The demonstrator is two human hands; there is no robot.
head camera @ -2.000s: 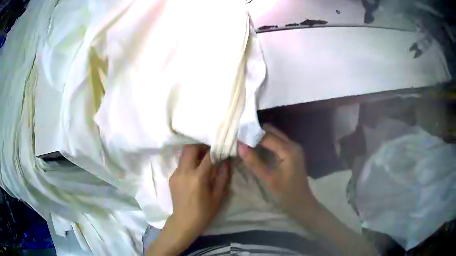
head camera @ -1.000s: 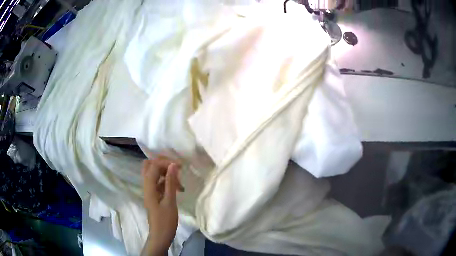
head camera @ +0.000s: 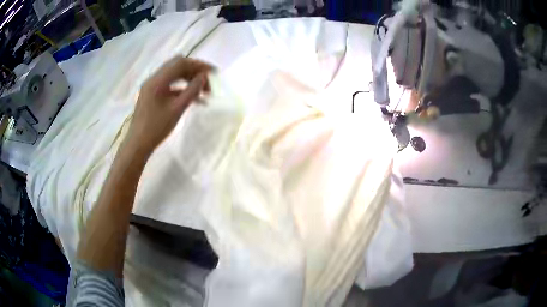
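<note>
The white to cream garment piece lies draped over the table from the needle area down past its front edge. Its folded strip runs down the right side from the presser foot and needle. My left hand is raised over the cloth at upper left, thumb and fingertips close together beside blurred white cloth; whether they grip it I cannot tell. My right hand is not in view.
The sewing machine head stands at upper right. A dark round disc and blurred black scissors lie right of the needle. Cream folds are heaped at left. Another machine stands at far left.
My left hand has moved from the lap area up over the table. My right hand has left the picture. The view has shifted, showing the machine head, and cloth at centre has moved up.
</note>
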